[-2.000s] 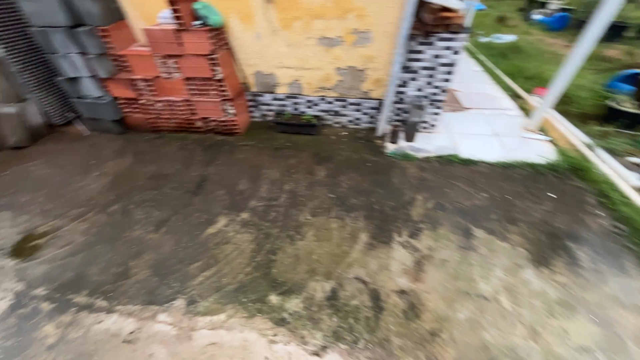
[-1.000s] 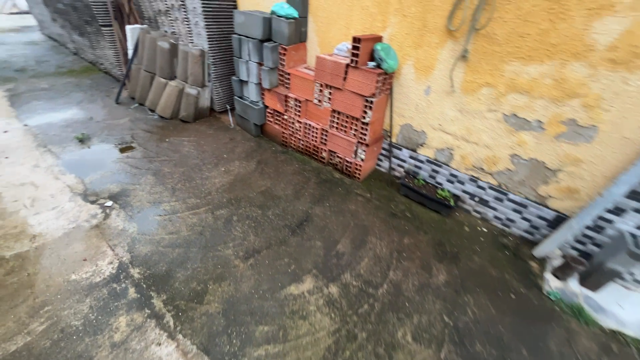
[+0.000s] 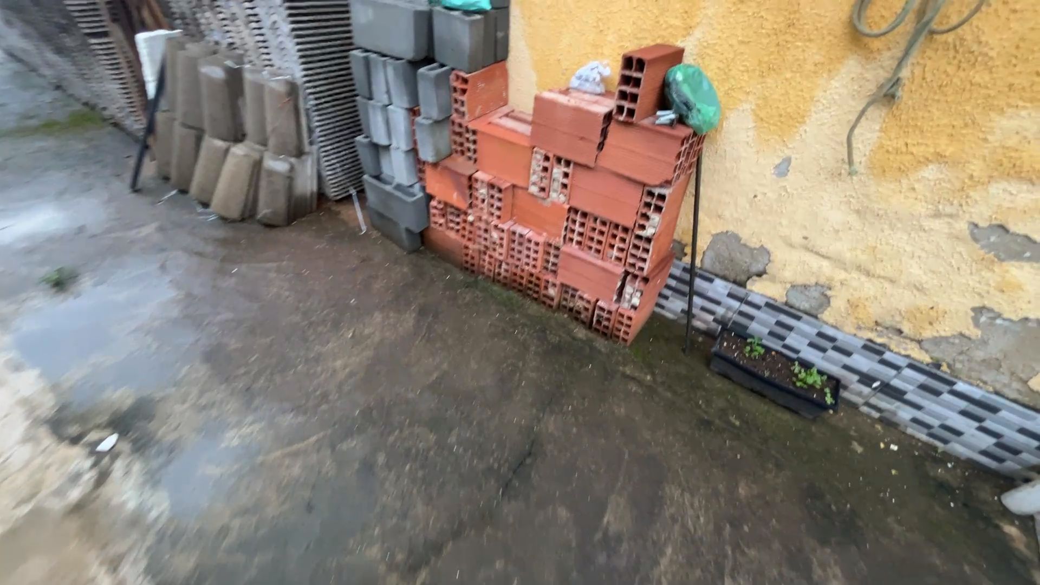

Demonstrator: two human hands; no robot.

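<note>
Neither my left hand nor my right hand shows in the head view. Hollow red clay bricks [image 3: 597, 195] stand in an uneven stack against a yellow plastered wall [image 3: 780, 106]. A green plastic bag [image 3: 693, 98] rests at the stack's top right, beside an upright brick [image 3: 647, 81], and a small white bag [image 3: 591, 76] lies to their left. Grey concrete blocks [image 3: 392, 31] are piled left of the bricks. A thin dark rod [image 3: 693, 252] leans near the stack's right end. On the ground to its right sits a black planter [image 3: 772, 378] with small green plants.
Weathered brown-grey pieces [image 3: 219, 106] stand in two tiers at the upper left, near tall stacked ribbed slabs [image 3: 325, 89]. Damp concrete ground [image 3: 422, 431] spreads across the foreground, with a puddle [image 3: 97, 325] at left. A hose or cable [image 3: 894, 73] hangs on the wall above checkered tiles [image 3: 894, 366].
The view has swung left and come closer to the brick stack. The white tiled walkway and grass seen two seconds ago are out of view.
</note>
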